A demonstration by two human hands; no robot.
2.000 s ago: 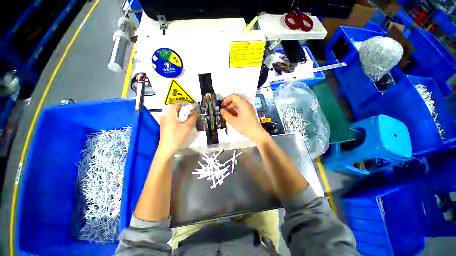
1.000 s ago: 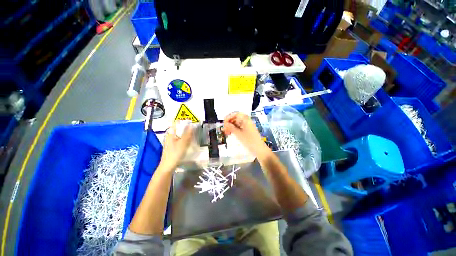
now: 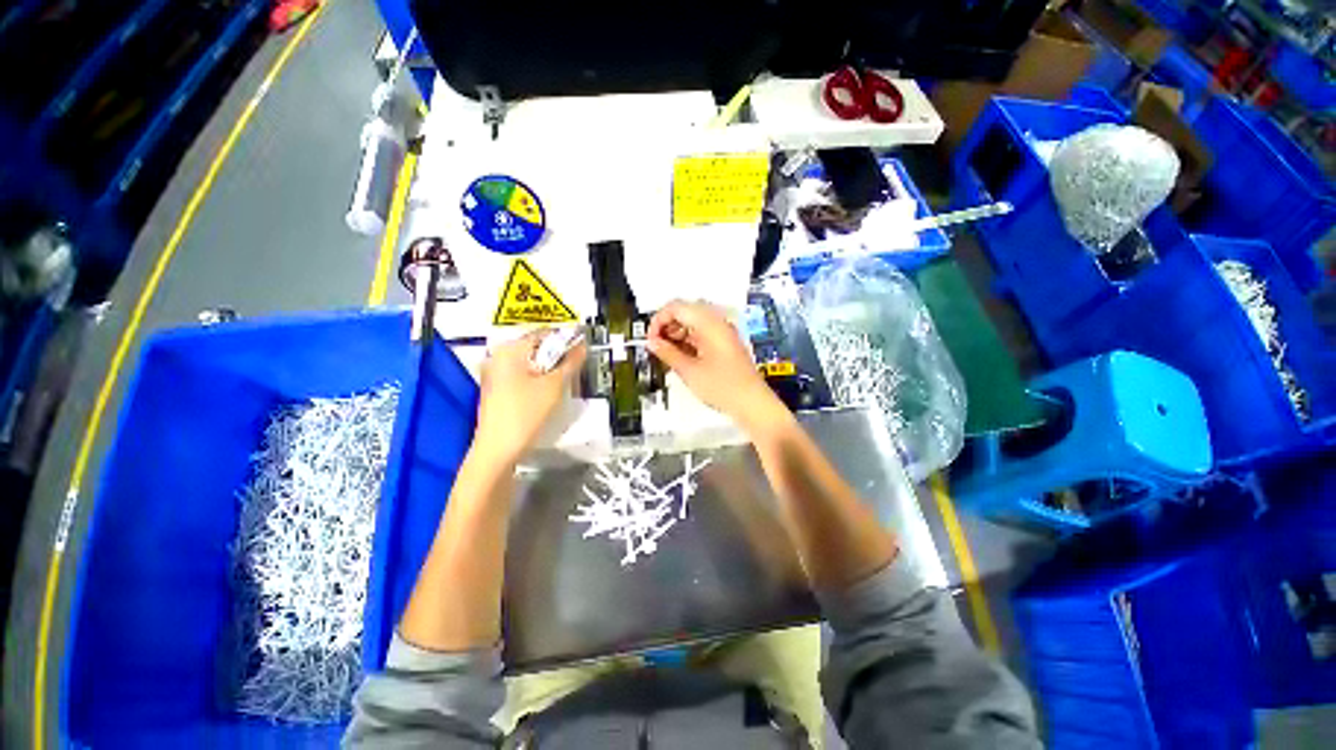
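The dark and metal work fixture (image 3: 623,384) sits at the front of the white machine, with a narrow black strip (image 3: 605,271) running up through it. My left hand (image 3: 525,384) is at the fixture's left side, closed on a bunch of white stick parts (image 3: 557,346). My right hand (image 3: 706,356) is at its right side, fingertips pinched at the end of a thin white stick (image 3: 618,347) that lies across the fixture between both hands. A small pile of white sticks (image 3: 633,509) lies on the grey metal tray (image 3: 572,608) below.
A blue bin (image 3: 161,513) of white sticks stands at left. At right are a clear plastic bag (image 3: 916,366) with sticks, a blue stool (image 3: 1136,418) and more blue bins. Red-handled scissors (image 3: 862,95) lie on the white ledge behind. A small panel (image 3: 762,325) is beside my right hand.
The camera view has shifted down and back up. A white stick now shows across the fixture between my hands; one second ago the hands were blurred and no stick was clear there.
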